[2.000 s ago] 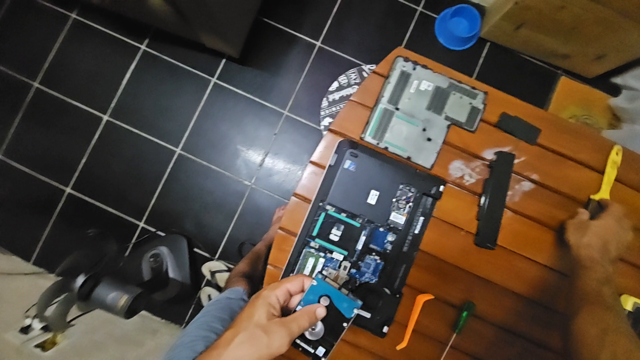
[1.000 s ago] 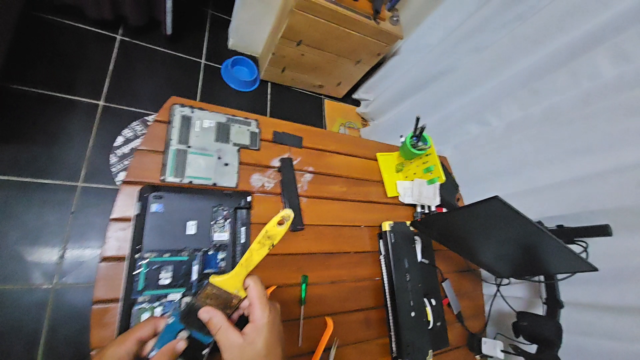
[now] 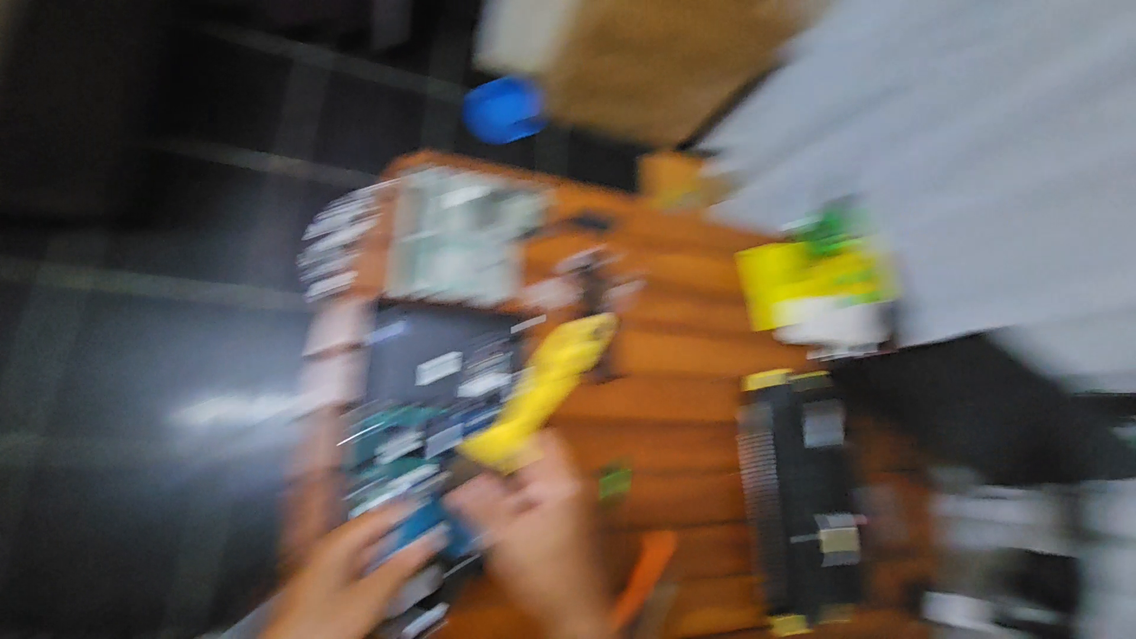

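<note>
The view is blurred. My left hand (image 3: 355, 568) holds a hard drive (image 3: 422, 528) with a blue-green face, low over the open laptop base (image 3: 435, 364). Close by on the right, my right hand (image 3: 532, 524) grips a paintbrush with a yellow handle (image 3: 546, 386); its bristles are down by the drive, and whether they touch it cannot be told. Above the laptop base lies its grey bottom cover (image 3: 466, 235). A dark strip, the laptop battery (image 3: 596, 297), is partly behind the brush handle.
An orange pry tool (image 3: 646, 577) and a green-handled screwdriver (image 3: 614, 481) lie on the slatted wooden table (image 3: 674, 399). Black equipment (image 3: 803, 497) stands to the right, below a yellow item (image 3: 781, 275) and a green holder (image 3: 832, 226). A blue bowl (image 3: 504, 109) sits on the floor.
My right hand was by the brush at the table's right side two seconds ago; it now holds the brush beside the drive. The view has swung considerably.
</note>
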